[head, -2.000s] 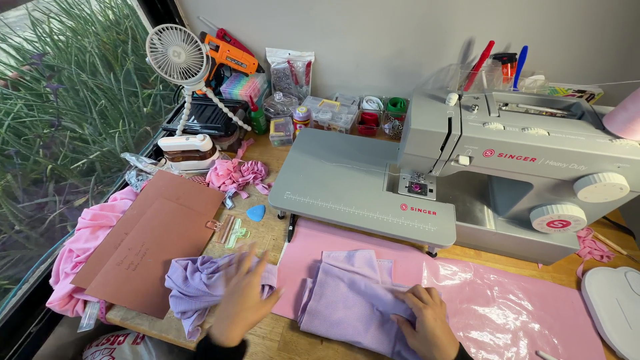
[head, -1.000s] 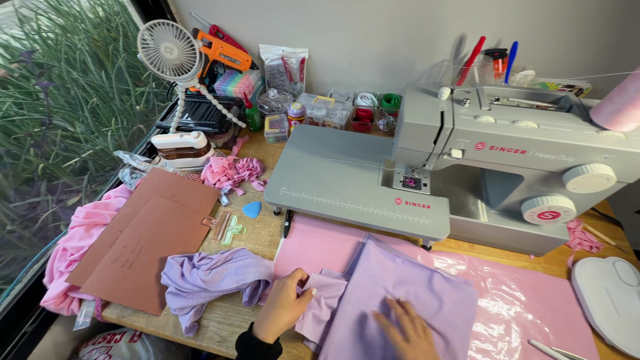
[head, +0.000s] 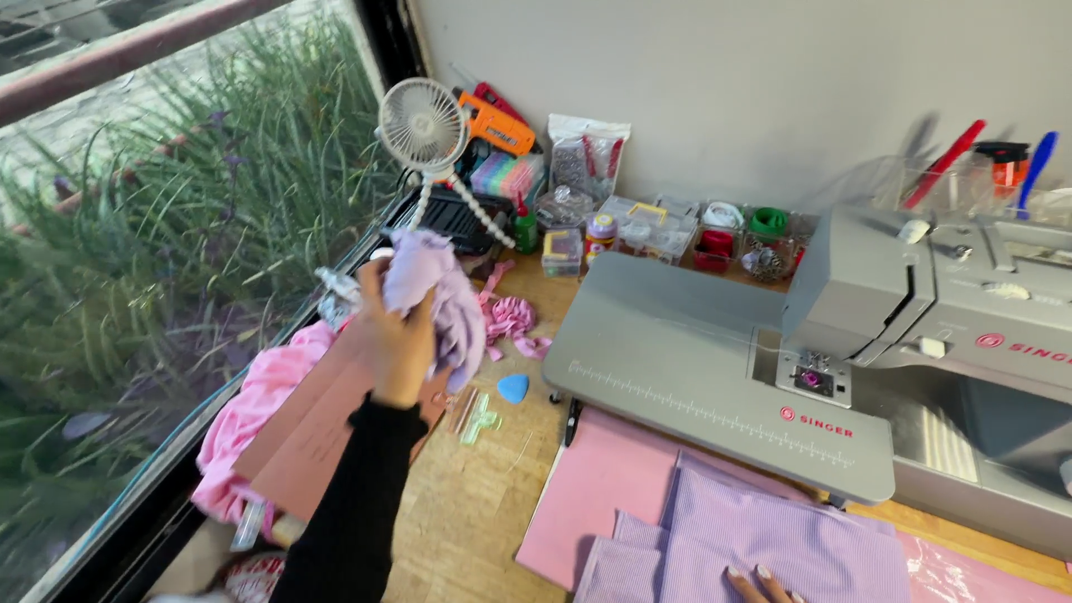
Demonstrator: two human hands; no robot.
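Note:
My left hand [head: 398, 335] grips a bunched lavender cloth [head: 435, 293] and holds it above the brown paper pattern pieces [head: 322, 419]. Only the fingers of my right hand [head: 760, 584] show at the bottom edge, resting on a folded lavender ribbed fabric [head: 779, 528]. That fabric lies over a pink mat [head: 569, 502], in front of the grey extension table [head: 662, 335] of a Singer sewing machine [head: 871, 293]. Pink cloth [head: 260, 402] lies partly under the pattern pieces.
A white fan [head: 423, 126], an orange glue gun [head: 496, 124] and small clear boxes [head: 649, 228] stand along the wall. Nearer are pink fabric strips [head: 509, 318], a blue tailor's chalk [head: 512, 388] and a green clip [head: 479, 420]. The window lies at the left.
My left hand has moved from the folded fabric to the bunched lavender cloth, which lay on the table earlier, and has lifted it. My right hand remains on the folded fabric. The view has swung left.

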